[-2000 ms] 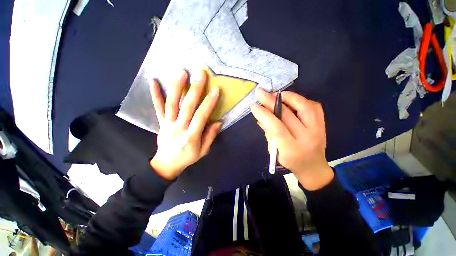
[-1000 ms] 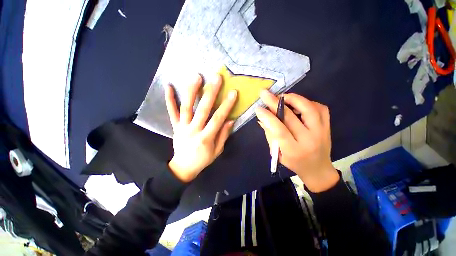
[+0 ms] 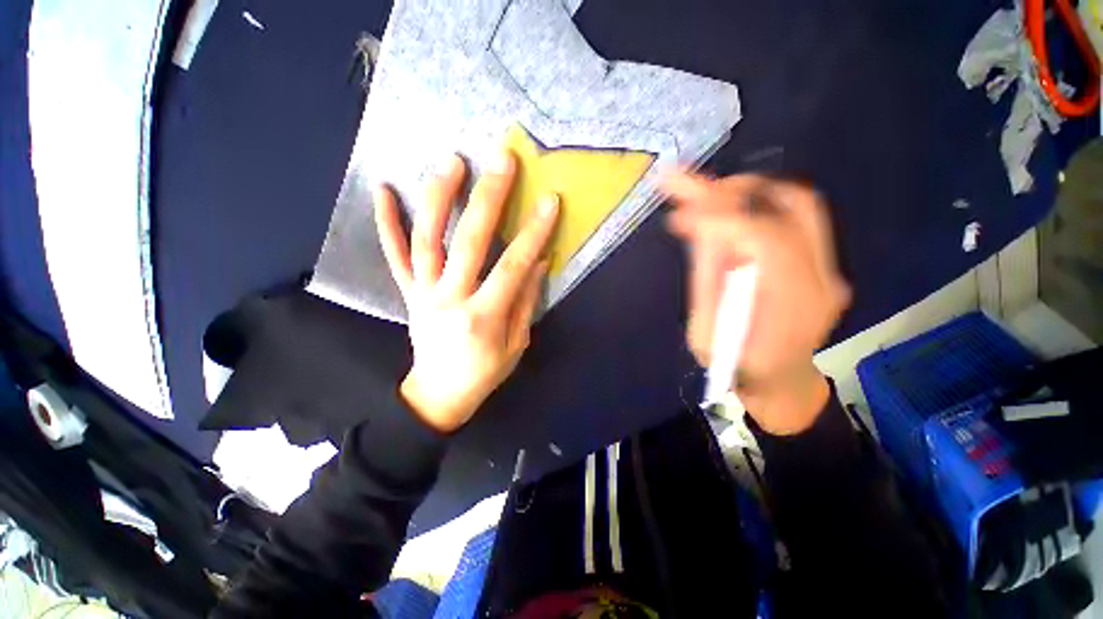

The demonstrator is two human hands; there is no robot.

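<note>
A yellow template [image 3: 590, 194] with a pointed right end and a notched top edge lies on a speckled light grey fabric piece [image 3: 653, 102]. The grey piece bears dark drawn lines and shows several layered edges at its lower right. My left hand [image 3: 466, 272] lies flat with spread fingers, pressing on the template's left part and the grey fabric. My right hand [image 3: 764, 272] is blurred, just right of the template's tip, and holds a white-barrelled pen [image 3: 733, 327]. The pen's writing tip is hidden or blurred.
A long curved whitish strip [image 3: 97, 181] lies at left. A black fabric piece [image 3: 309, 363] lies beside my left wrist. Orange-red scissors handles [image 3: 1061, 61] and grey scraps [image 3: 1016, 109] are at upper right. Blue bins [image 3: 956, 399] stand below the navy table's edge.
My right hand has moved slightly right, away from the template's edge, and the pen has tilted. My left hand stays pressed on the template. The whole view has shifted a little.
</note>
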